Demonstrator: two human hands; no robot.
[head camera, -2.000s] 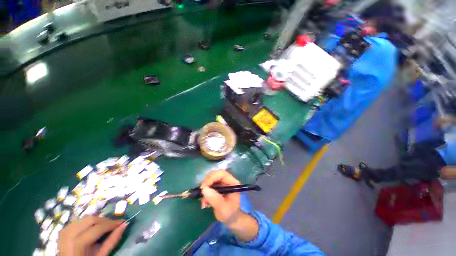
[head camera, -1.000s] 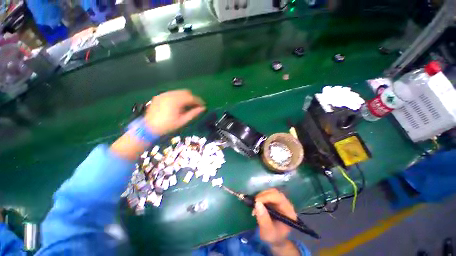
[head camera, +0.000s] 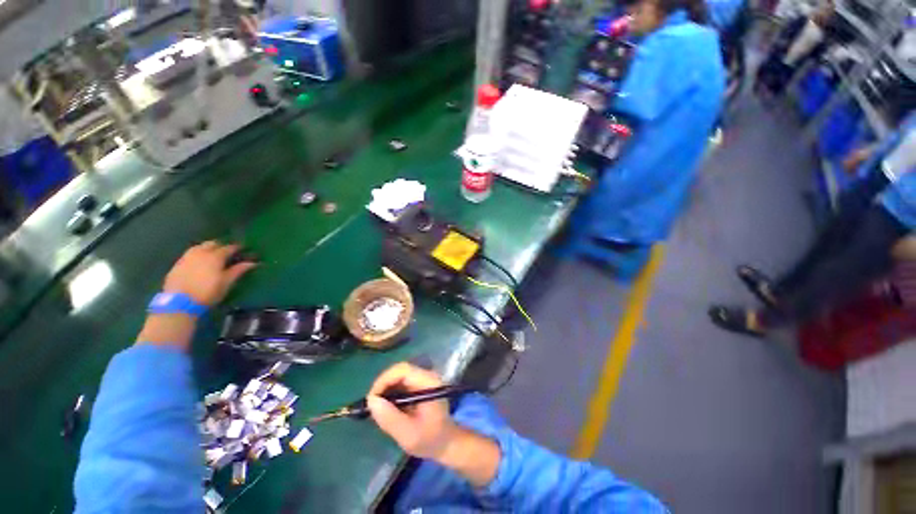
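Observation:
My right hand (head camera: 414, 410) holds a black soldering iron (head camera: 427, 396) like a pencil. Its thin tip points left, close to a white pouch cell (head camera: 301, 439) at the edge of a loose pile of cells (head camera: 246, 420). My left hand (head camera: 204, 275), with a blue wrist band (head camera: 177, 303), reaches over the green bench beyond the black fan (head camera: 276, 329). Something dark shows by its fingertips; whether they hold it cannot be told. The round tan tub (head camera: 379, 312) with pale filling stands right of the fan.
A black station with a yellow label (head camera: 456, 251) and cables stands right of the tub. Behind are a red-capped bottle (head camera: 478, 161) and a white box (head camera: 527, 136). Small dark units (head camera: 307, 199) lie spaced along the bench. A person in blue (head camera: 668, 110) is at the right.
The view has turned right. My left hand has moved from beside the fan to beyond it, farther along the bench. My right hand still holds the iron near the pile.

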